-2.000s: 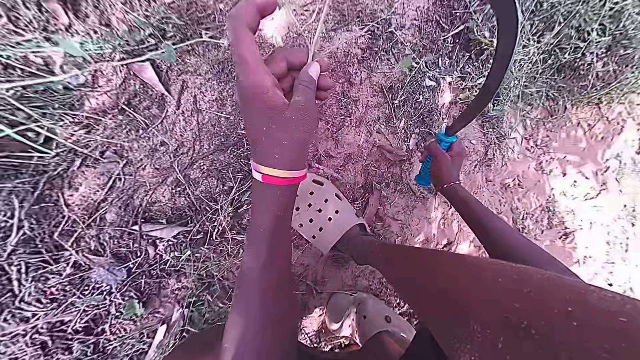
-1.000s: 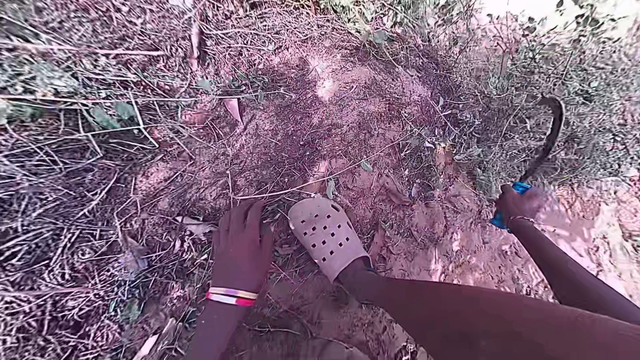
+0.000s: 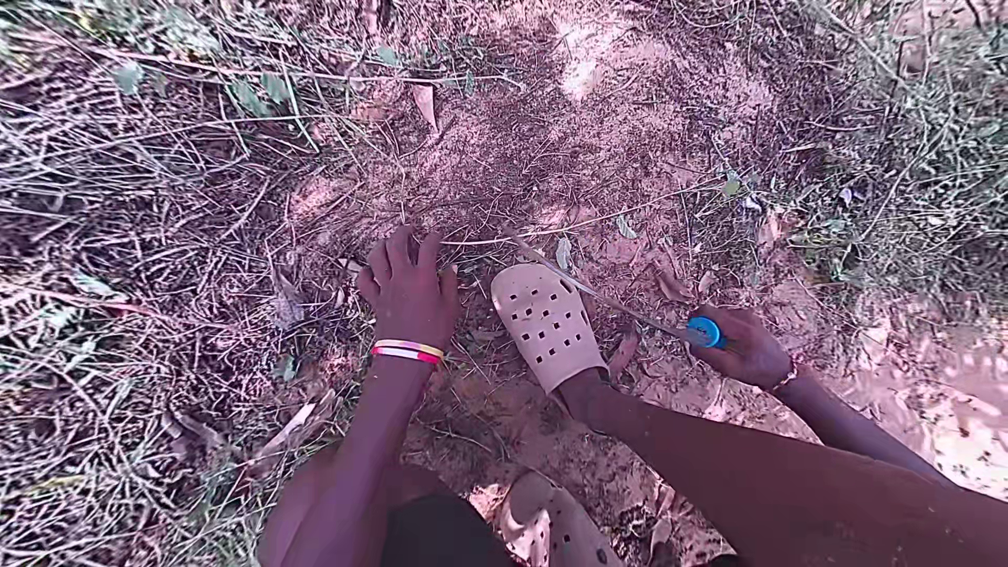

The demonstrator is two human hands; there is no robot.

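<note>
My right hand (image 3: 740, 346) is closed around the blue handle (image 3: 705, 332) of a sickle. The sickle's curved blade (image 3: 606, 299) points left, seen nearly edge-on, its tip near the toe of a clog. My left hand (image 3: 413, 287) is low over the ground, palm down, fingers bent and spread, with bands on the wrist. A thin pale stem (image 3: 504, 240) runs from beside its fingertips to the right, past the blade tip. Whether the fingers touch the stem cannot be told.
A beige perforated clog (image 3: 549, 324) on one foot stands between my hands, close to the blade. The other clog (image 3: 551, 524) is at the bottom. Dry cut stems (image 3: 157, 205) cover the left side. Low green plants (image 3: 929, 181) grow at the right.
My left hand, raised with a thin stem two seconds ago, is now down by the ground. The sickle has swung in from the far right, its blade now pointing left near the clog.
</note>
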